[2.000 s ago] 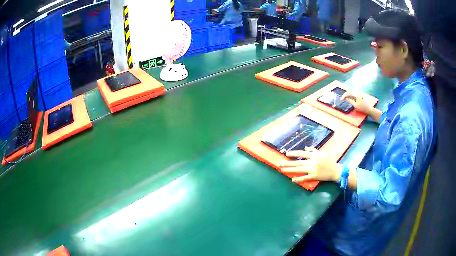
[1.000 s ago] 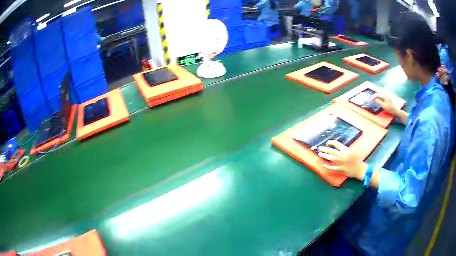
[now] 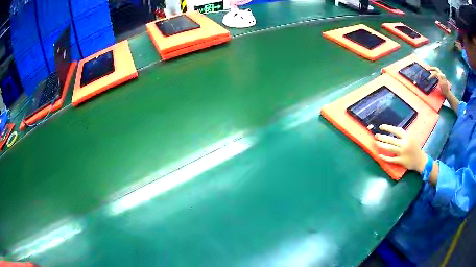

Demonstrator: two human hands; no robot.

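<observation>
Neither of my hands is in the picture. The nearest thing before me is the glossy green workbench (image 3: pixel 209 172). An orange-red foam pad edge (image 3: pixel 15 264) is cut off at the lower left. At the right, a tablet (image 3: pixel 382 110) with a lit screen and lamp reflections lies on an orange foam pad (image 3: pixel 344 116). Another person's hand rests at that tablet's near edge. A second tablet (image 3: pixel 417 77) lies on a pad behind it, touched by the person's other hand.
A person in a blue smock (image 3: pixel 454 182) stands at the right bench edge. Two dark tablets on pads lie at the far right. At the far left are a laptop (image 3: pixel 49 91), a tablet (image 3: pixel 97 68) on a pad, and a tablet (image 3: pixel 177 25) on stacked pads. A fan base (image 3: pixel 239 17) stands behind.
The view has turned downward and to the right, so the bench things sit higher in the picture. Less of the lower-left pad shows than one second ago. The neighbour's hands stay at the two tablets.
</observation>
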